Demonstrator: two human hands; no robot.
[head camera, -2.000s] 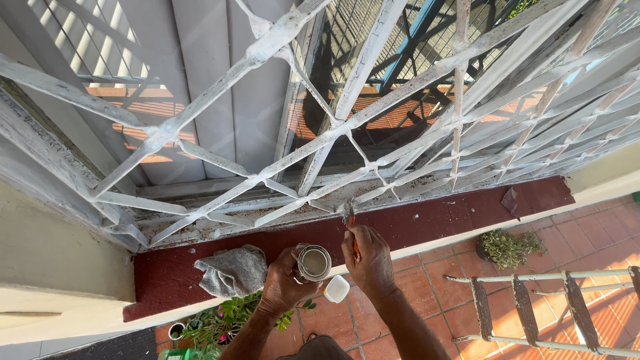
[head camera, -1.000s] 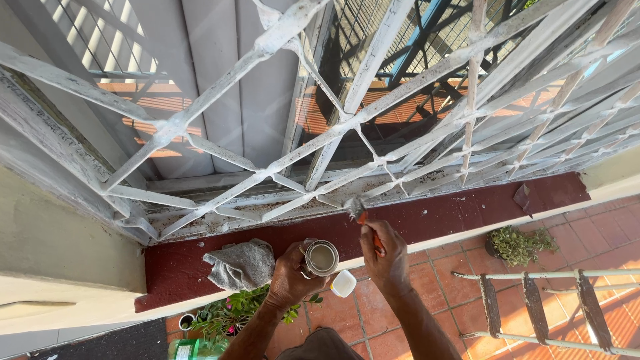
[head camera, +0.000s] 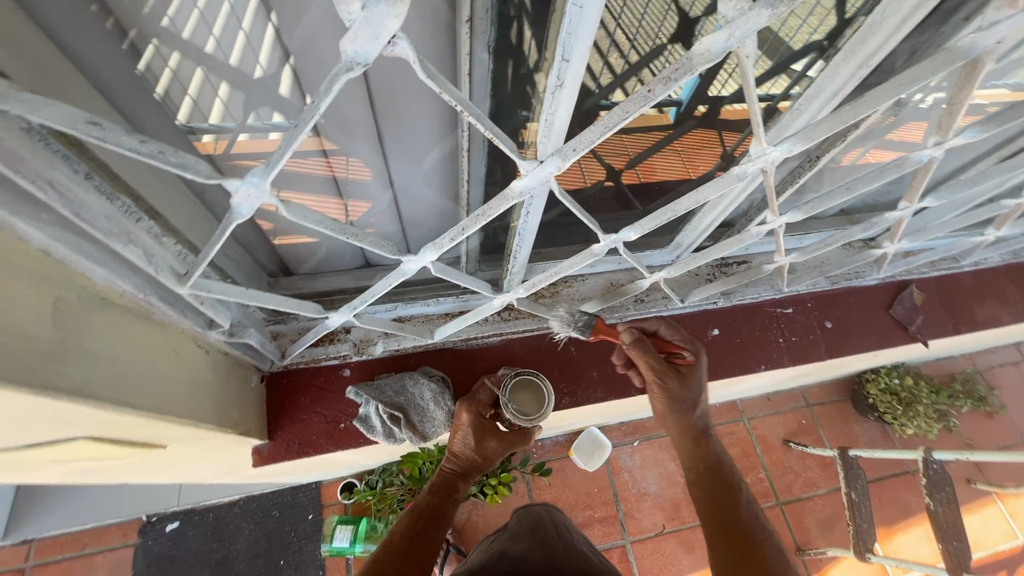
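My left hand (head camera: 484, 432) holds an open jar of pale paint (head camera: 526, 397) upright over the dark red window sill (head camera: 624, 364). In my right hand (head camera: 660, 364) is a paintbrush with an orange handle (head camera: 608, 331). Its whitened bristles (head camera: 570, 322) are at the lower bars of the white metal window grille (head camera: 532, 178); whether they touch is hard to tell. A crumpled grey cloth (head camera: 404, 404) lies on the sill left of the jar.
Below the sill are a leafy plant (head camera: 408, 480), a green plastic bottle (head camera: 350, 536) and a white container (head camera: 590, 449) on terracotta tiles. A potted shrub (head camera: 912, 400) and a worn ladder (head camera: 860, 504) stand right. A scrap (head camera: 910, 314) lies on the sill.
The brush was upright near the sill's inner edge two seconds ago; it now lies more sideways, bristles pointing left. My left hand still holds the jar.
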